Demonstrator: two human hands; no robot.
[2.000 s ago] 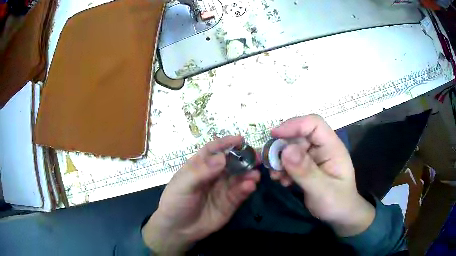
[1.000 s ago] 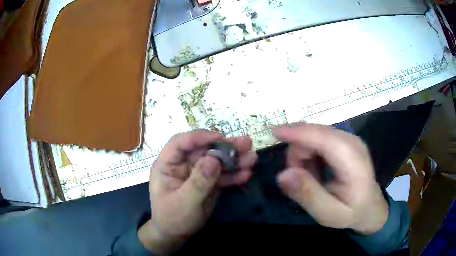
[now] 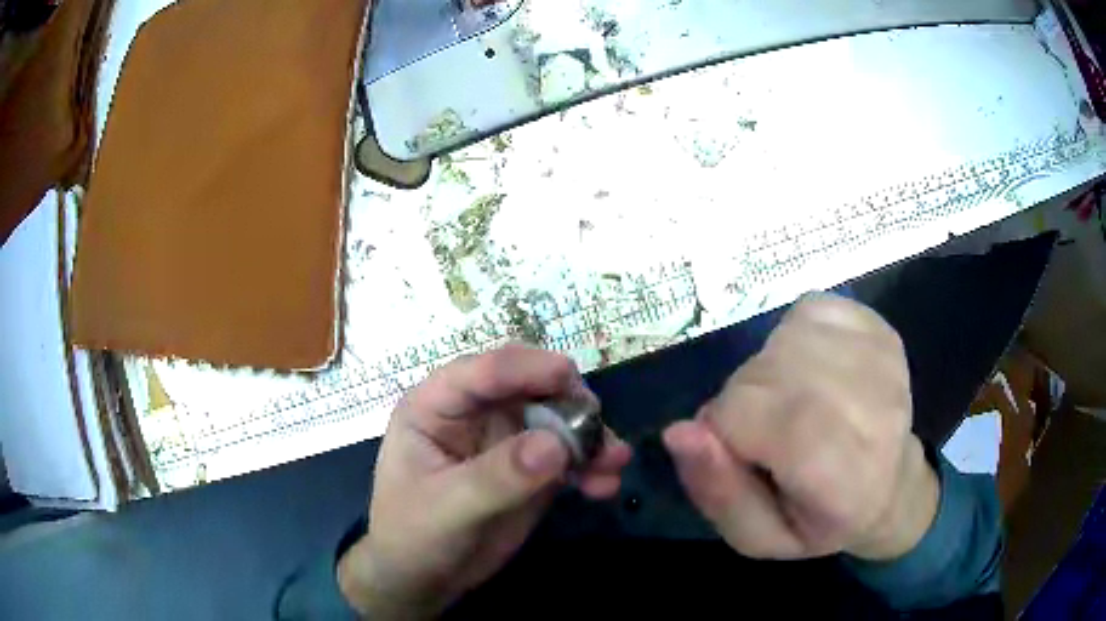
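My left hand [image 3: 467, 467] pinches the shiny metal bobbin case [image 3: 585, 427] between thumb and fingers, over my lap just in front of the table edge. A white-grey round face, apparently the bobbin [image 3: 548, 421], shows on its left side beside my thumb. My right hand [image 3: 807, 443] is to the right, apart from the case, with its fingers curled and its thumb towards the case. No thread can be made out between the hands. The tan-brown leather panel [image 3: 218, 182] lies flat at the left of the table.
The pale machine bed [image 3: 703, 43] crosses the top, with the hinge cutout [image 3: 394, 164] at its left corner. Stacked panels [image 3: 36, 352] stand at far left. A printed ruler [image 3: 837, 231] runs along the front edge of the stained white table [image 3: 546, 206]. Dark cloth hangs at right.
The bobbin has gone from my right hand to the case in my left hand. My right hand has moved away to the right and its fingers have curled in.
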